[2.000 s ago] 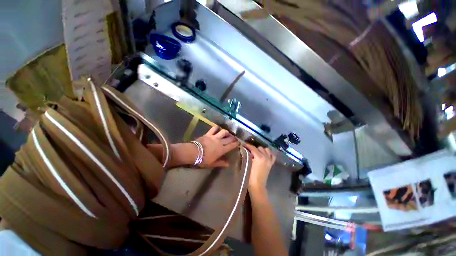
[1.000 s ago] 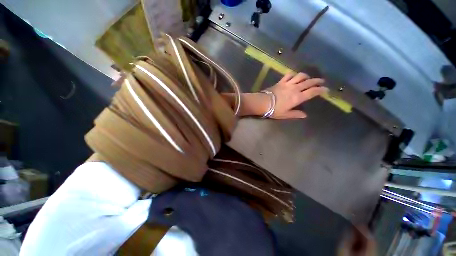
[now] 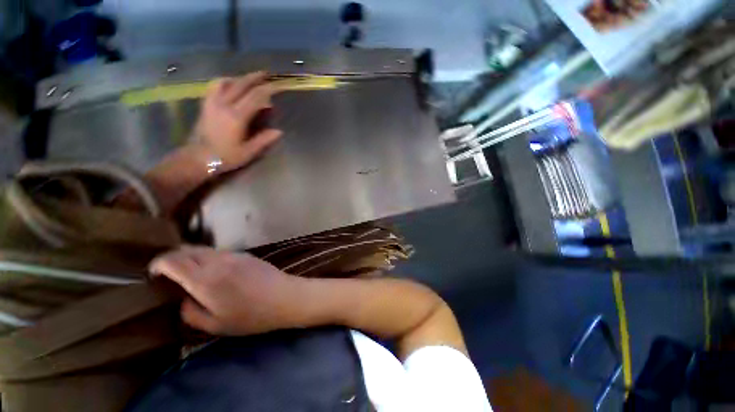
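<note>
A thick bundle of brown straps [image 3: 89,322] with thin white lines hangs over my left forearm at the lower left. My left hand [image 3: 235,125] lies on the grey steel work plate [image 3: 338,161], fingertips at the bar [image 3: 363,63], thumb spread; no strap shows in it. My right hand [image 3: 234,290] is at the bundle's right side, its fingers curled on a brown strap; blur hides the exact grip. Yellow guide tape [image 3: 161,92] runs along the bar. More brown straps with loose ends [image 3: 346,248] lie between the plate and my body.
Black knobs [image 3: 352,14] stand behind the bar, and a blue object [image 3: 76,36] is at the upper left. Metal rods [image 3: 516,133] and a photo sheet [image 3: 620,20] are at the right. Blue floor with a yellow line [image 3: 619,298] shows at the lower right.
My right hand has left the bar and come back to the bundle. My left hand has stayed by the bar. The view has turned towards the right side of the table.
</note>
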